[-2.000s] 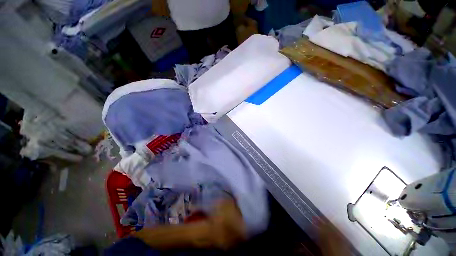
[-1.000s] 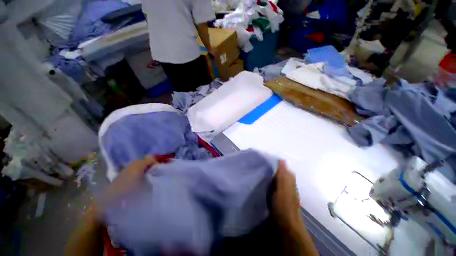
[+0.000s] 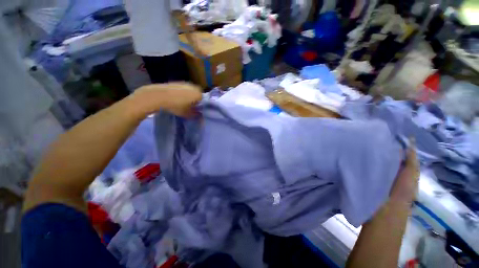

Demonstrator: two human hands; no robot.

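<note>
A blue-grey garment (image 3: 231, 152) is spread in the air between my two hands, in front of the table. My left hand (image 3: 170, 98) is raised and grips its upper left part. My right hand (image 3: 408, 175) grips its right edge, with the fingers partly hidden by the cloth. A tiny white label (image 3: 276, 198) shows on the lower middle of the cloth. The garment hides most of the table top.
The white sewing machine (image 3: 444, 209) stands at the right, partly cut off. A red basket (image 3: 100, 220) with blue-grey cloth is at lower left. A brown packet (image 3: 302, 104) and heaped cloth lie beyond the garment. A cardboard box (image 3: 212, 58) and a person (image 3: 152, 29) are behind.
The garment has been lifted and spread wider between both hands. My left hand has risen and my right hand has moved right. The view has shifted, showing more of the background.
</note>
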